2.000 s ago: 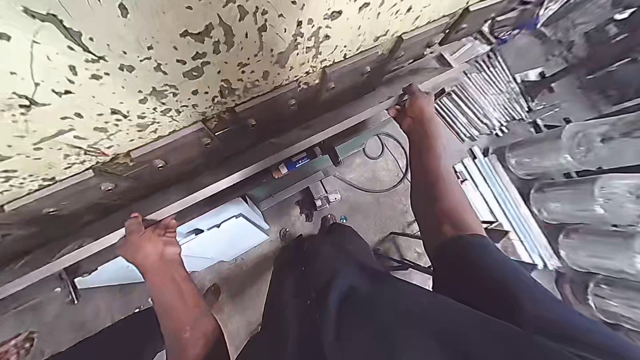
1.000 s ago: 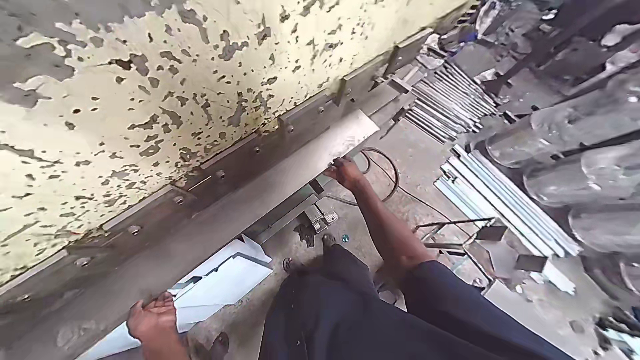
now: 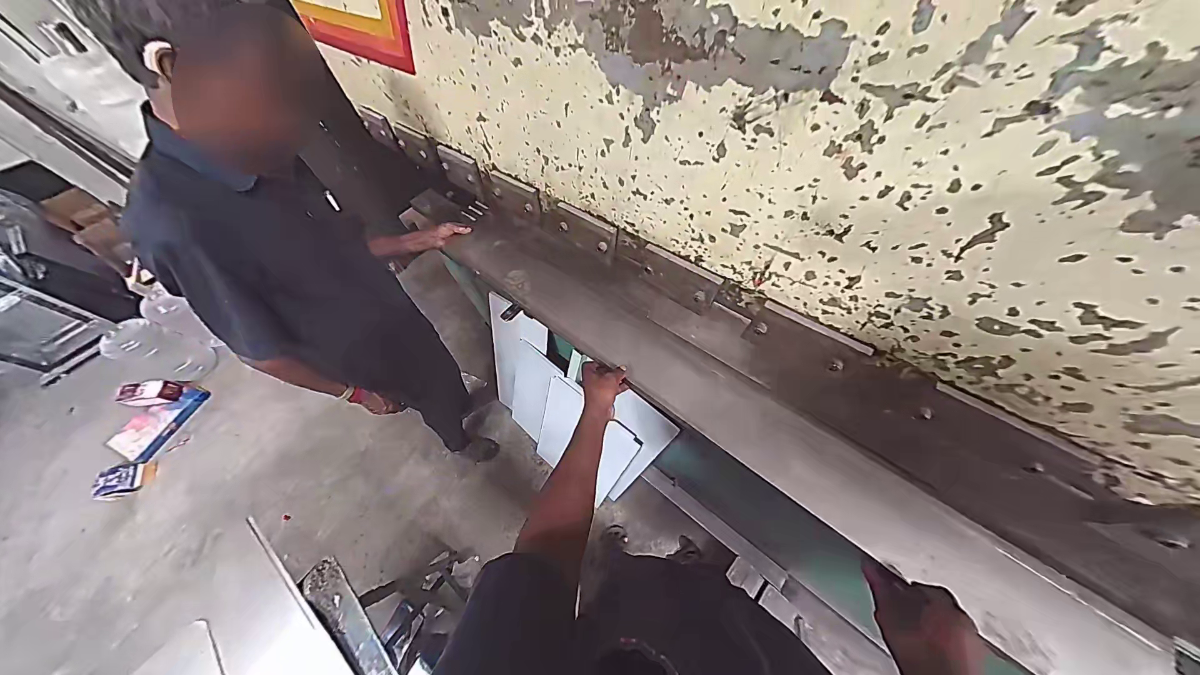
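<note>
A long, flat grey metal strip (image 3: 712, 384) lies along the machine bed (image 3: 797, 375) beside the wall. My left hand (image 3: 605, 382) grips the strip's near edge around its middle, fingers curled over it. At the lower right, my right hand (image 3: 923, 614) is against the same edge, blurred and partly out of frame, so its fingers cannot be made out. Toward the far end, a co-worker's hand (image 3: 448, 234) rests on the strip's surface.
A co-worker (image 3: 272, 234) in dark clothes stands at the far left end. Pale sheet panels (image 3: 586, 427) lean below the strip. Metal pieces (image 3: 333, 600) lie at the lower left, with boxes (image 3: 159, 417) and clear plastic jugs (image 3: 159, 347) on the floor beyond. Bolted plates (image 3: 698, 298) line the wall.
The view has swung far to the left, bringing the co-worker in. Between the two earlier frames, the strip turned from nearly edge-on to showing its broad face.
</note>
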